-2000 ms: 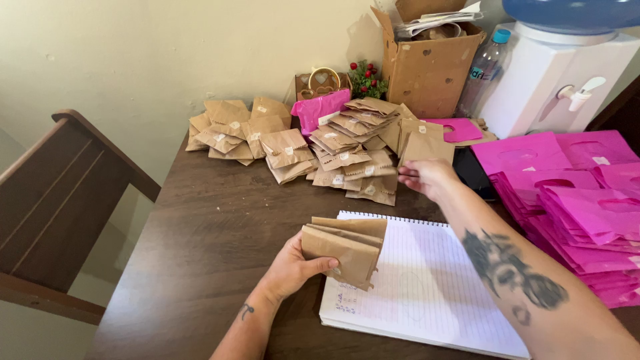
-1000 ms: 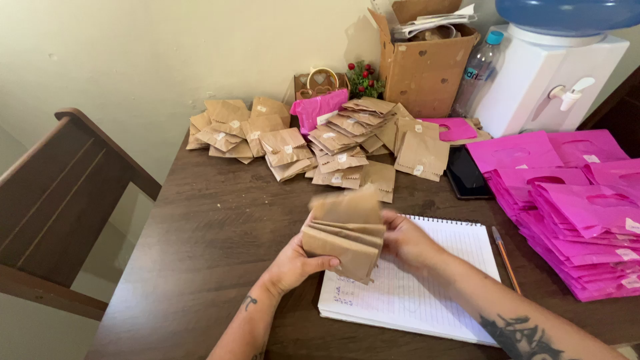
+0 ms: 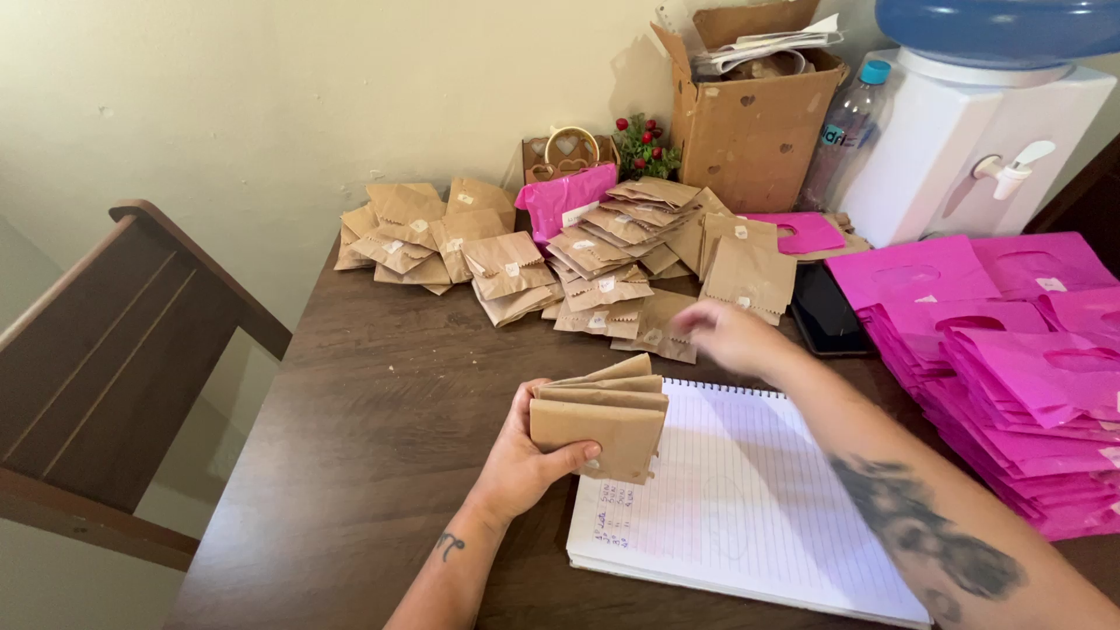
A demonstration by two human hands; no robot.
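My left hand (image 3: 525, 459) grips several folded brown paper packets (image 3: 599, 429), held upright near the left edge of an open spiral notebook (image 3: 726, 516) with handwriting. My right hand (image 3: 722, 332), blurred, reaches over the table with its fingertips at the edge of a brown paper packet (image 3: 661, 328); whether it grips that packet is not clear. Behind it lie more packets with small white labels: a left group (image 3: 407, 232), a middle pair (image 3: 507, 267), a stack (image 3: 630, 227) and a right group (image 3: 748, 276).
Pink bags (image 3: 1006, 385) are piled at the right beside a dark phone (image 3: 827, 311). Along the back stand a pink package (image 3: 569, 197), a small berry plant (image 3: 643, 149), a cardboard box (image 3: 744, 131), a plastic bottle (image 3: 844, 131) and a water dispenser (image 3: 980, 149). A wooden chair (image 3: 131, 341) stands left.
My right hand has moved from the packets in my left hand back toward the packets on the table. Two seconds ago it was at the right group. My left hand stays over the notebook's left side.
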